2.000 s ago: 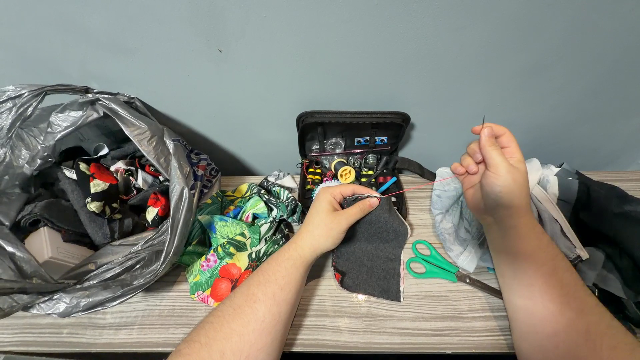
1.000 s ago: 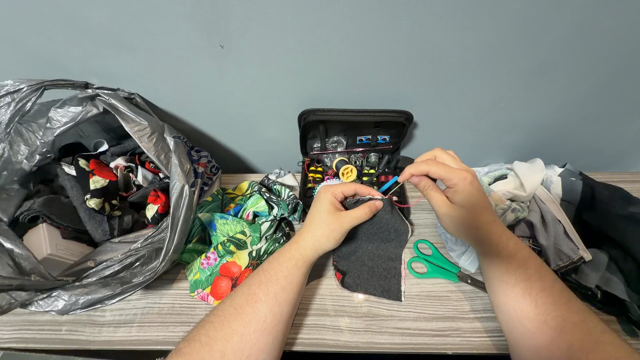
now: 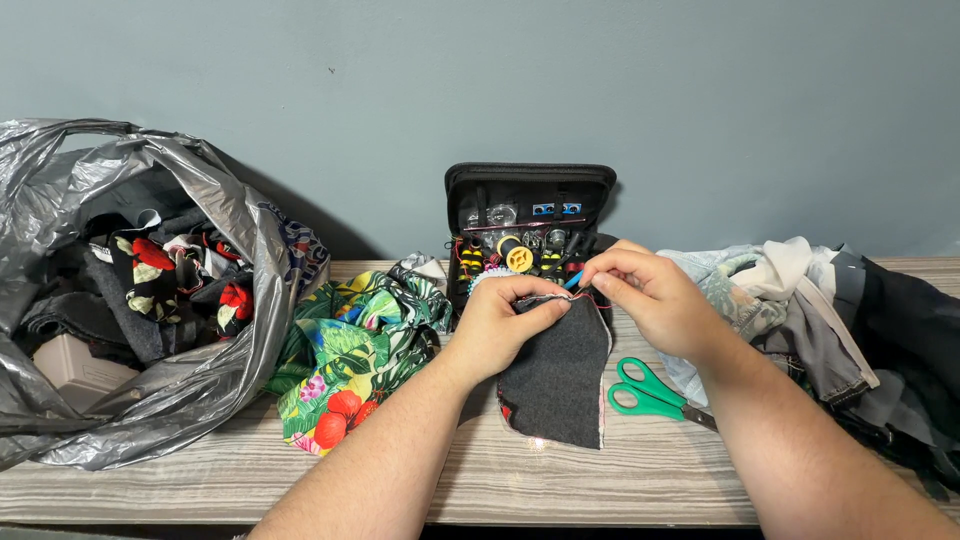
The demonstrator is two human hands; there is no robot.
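My left hand (image 3: 514, 319) pinches the top edge of a dark grey fabric piece (image 3: 559, 375), which hangs down over the table with a pale, reddish-stitched border. Close beside it, my right hand (image 3: 641, 292) has thumb and fingers pinched together at the fabric's top right corner; the needle seen earlier is mostly hidden by the fingers. Red thread (image 3: 596, 302) runs by the fingertips. Behind the hands stands an unfolded black sewing kit (image 3: 531, 176) with a yellow spool (image 3: 519, 259), small thread spools and pins. Green-handled scissors (image 3: 649, 390) lie under my right forearm.
A grey plastic bag (image 3: 247, 360) full of fabric scraps stands at the left. Next to it lies crumpled tropical-print cloth (image 3: 352, 352). Grey, white and black garments (image 3: 787, 322) are heaped at the right on the wood-patterned table (image 3: 600, 487), against a grey wall.
My right hand has come down and left from its raised position, where it held a needle, to the fabric's edge. My left hand has kept its hold on the fabric.
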